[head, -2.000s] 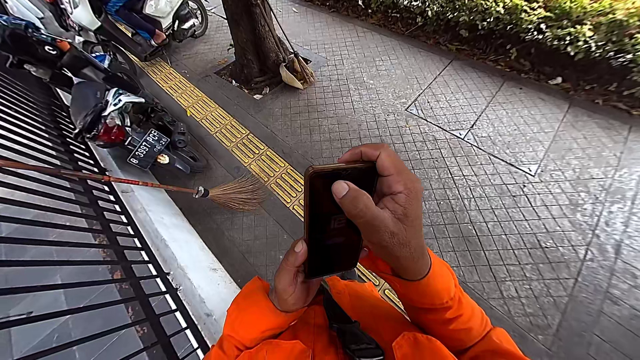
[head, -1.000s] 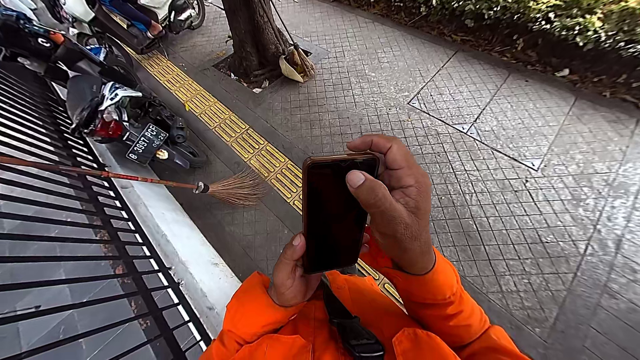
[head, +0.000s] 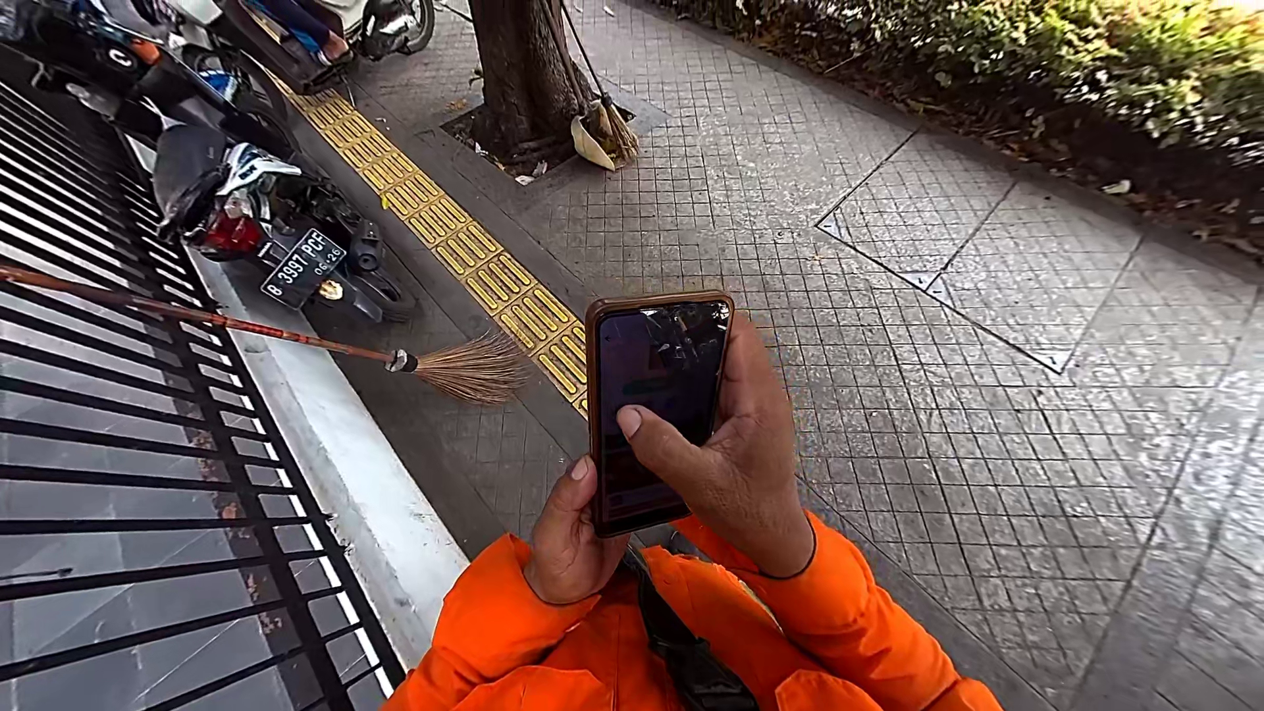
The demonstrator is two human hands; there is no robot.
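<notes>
A smartphone in a brown case point(head: 657, 365) is held upright in front of my chest, its dim screen facing me with reflections on it. My left hand point(head: 573, 538) grips its lower left corner, thumb along the edge. Around the right side is my right hand point(head: 736, 454), its thumb lying over the lower left part of the screen; its other fingers are mostly hidden behind the phone. Both sleeves are orange. To the left, a stick broom point(head: 464, 369) with a long reddish handle lies across the black fence, its bristles over the pavement.
Parked motorcycles point(head: 286, 222) line the fence point(head: 128, 434) on its low white kerb point(head: 365, 474). Yellow tactile paving point(head: 434, 217) runs past a tree trunk point(head: 523, 69), where another broom point(head: 617, 133) and a dustpan-like scoop point(head: 591, 145) lean. A person's leg shows top left; a hedge point(head: 1086, 69) borders the right.
My right thumb has moved down from the upper part of the phone screen to its lower left. The screen, nearly black before, now shows faint content. Both hands still hold the phone.
</notes>
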